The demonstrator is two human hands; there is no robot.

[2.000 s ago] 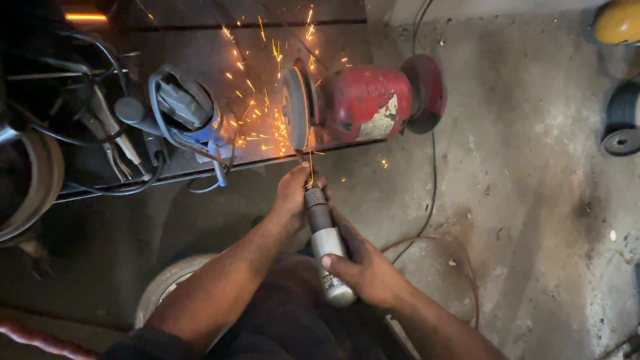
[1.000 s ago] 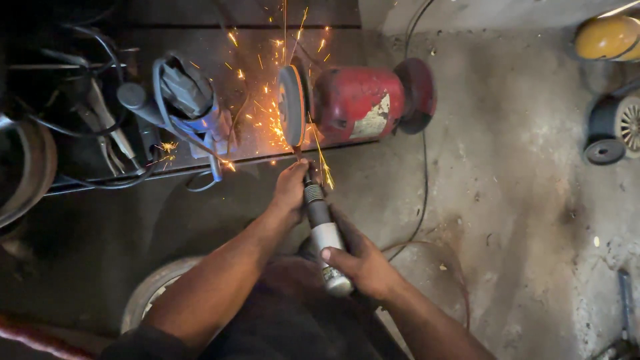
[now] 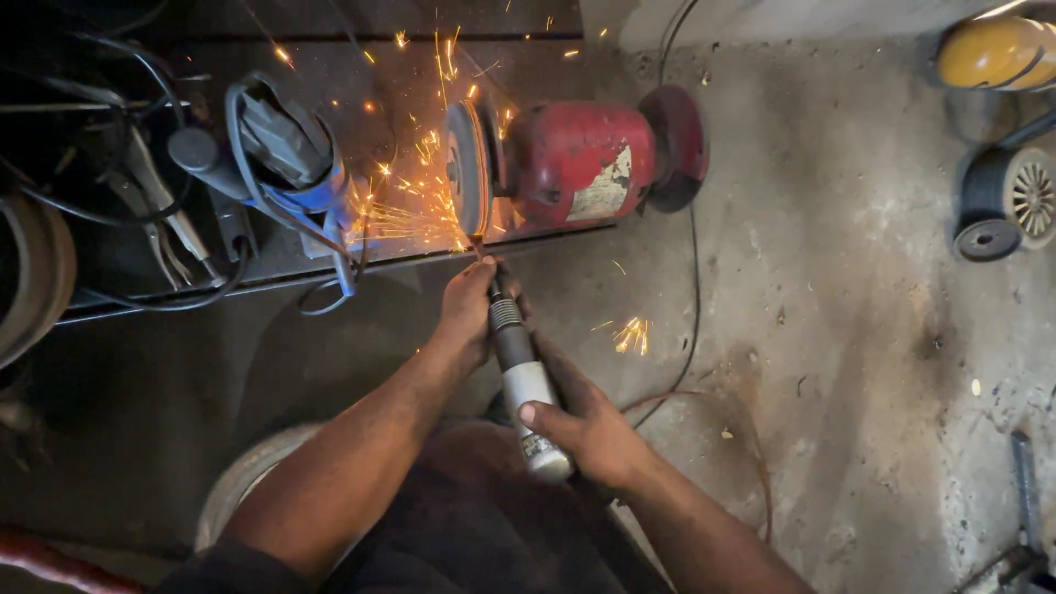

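Note:
A red bench grinder throws orange sparks from its left grinding wheel. My left hand grips the front end of a silver and black cylindrical tool, which looks like an air hammer with a coil spring. The tip of its metal bit meets the lower edge of the wheel. Around the tool's rear body my right hand is closed, thumb on top; its other fingers are partly hidden beneath.
Left of the wheel lie a blue and grey corded power tool and locking pliers. A black cable crosses the concrete floor. At the right are a yellow cylinder and a black spool-like wheel.
Both hands still hold the tool at the grinding wheel. The spray of sparks has changed, with a small burst now right of the tool.

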